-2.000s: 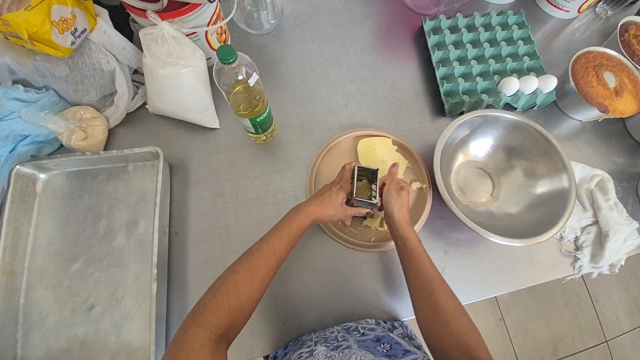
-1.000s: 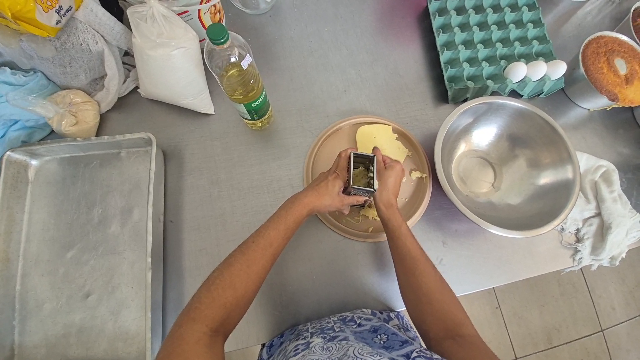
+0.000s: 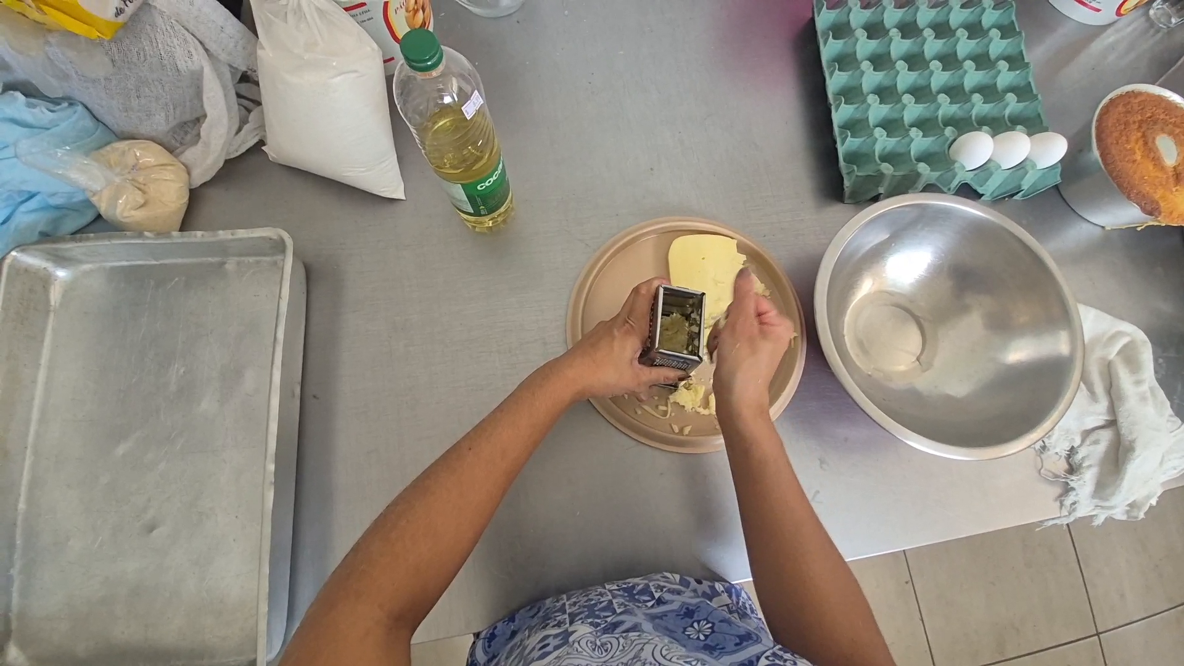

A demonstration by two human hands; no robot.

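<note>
My left hand [image 3: 622, 350] is closed around a small metal box grater [image 3: 677, 324], which is held over a round beige plate [image 3: 601, 287]. Grated pale bits show inside its open top. Just right of the grater is my right hand [image 3: 751, 347], fingers curled; what it holds, if anything, is hidden beneath it. A flat yellow slab of cheese or butter [image 3: 701, 262] lies at the far side of the plate. Crumbled yellow pieces [image 3: 692, 398] and thin shreds lie near the plate's front.
A steel bowl [image 3: 953, 416] and white cloth [image 3: 1110, 416] sit at right, beyond them a green egg tray [image 3: 925, 83] with three eggs [image 3: 1010, 149] and a cake in its pan [image 3: 1142, 153]. An oil bottle [image 3: 462, 148], a white bag [image 3: 324, 102] and a metal baking pan [image 3: 139, 416] are at left.
My right hand was against the grater's side one second ago; now it is slightly apart from it, to the right. My left hand keeps its hold on the grater.
</note>
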